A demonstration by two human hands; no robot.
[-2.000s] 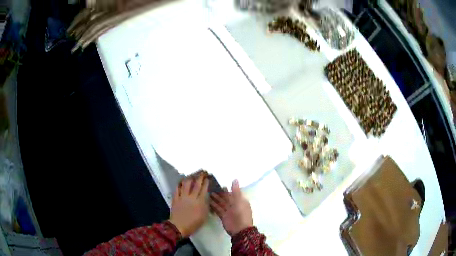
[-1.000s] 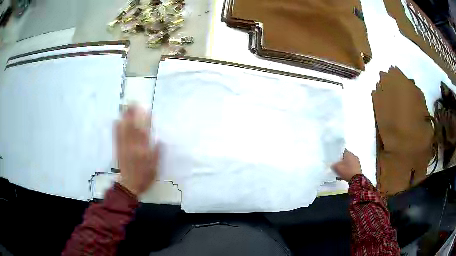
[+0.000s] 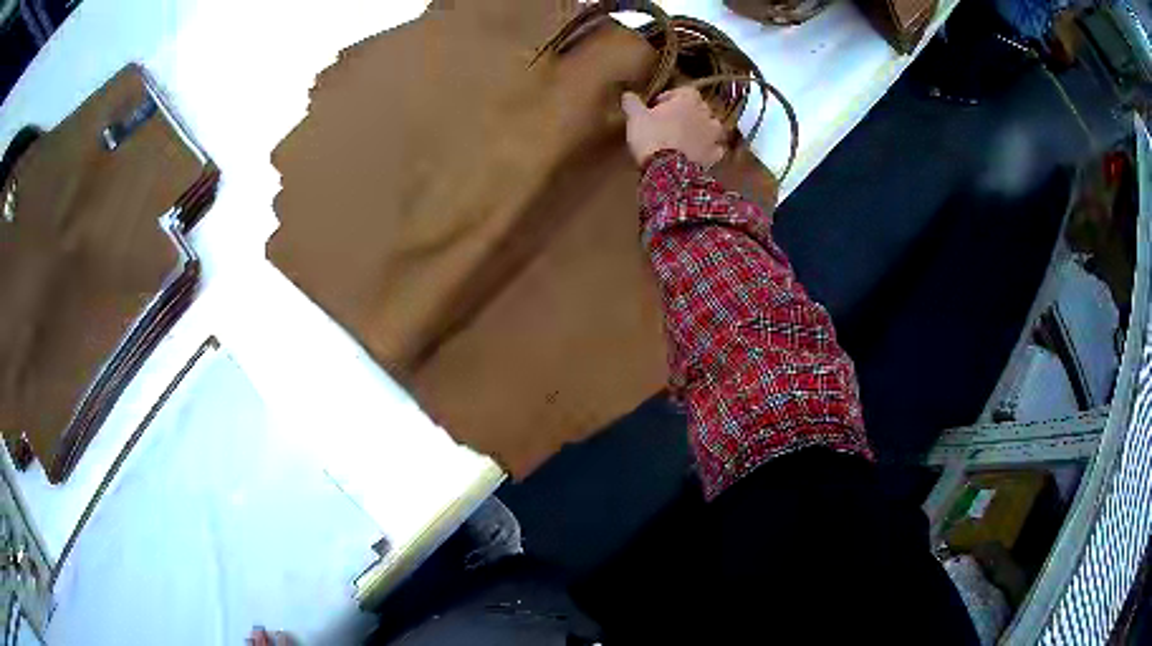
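Observation:
A pile of brown bag body panels (image 3: 505,215) lies on the white table, its edges irregular. My right hand (image 3: 680,126) grips the top panel at its far edge, beside a bundle of thin brown handle loops (image 3: 733,76). A long raised fold runs across the panel from the hand towards me. The fingers are partly hidden against the brown sheet. Of my left hand (image 3: 268,639), only fingertips show at the bottom edge, over a white sheet (image 3: 190,505); its hold cannot be told.
A neat stack of brown panels with notched corners (image 3: 89,252) lies at the left. A thin dark brown strip (image 3: 133,442) edges the white sheet. The table's pale front edge (image 3: 436,530) runs below the pile. Shelving with a brown box (image 3: 998,511) stands at the lower right.
The view has turned right to the brown pile. My right hand has moved from the white sheet to the top panel and taken hold of it. My left hand is now almost out of view.

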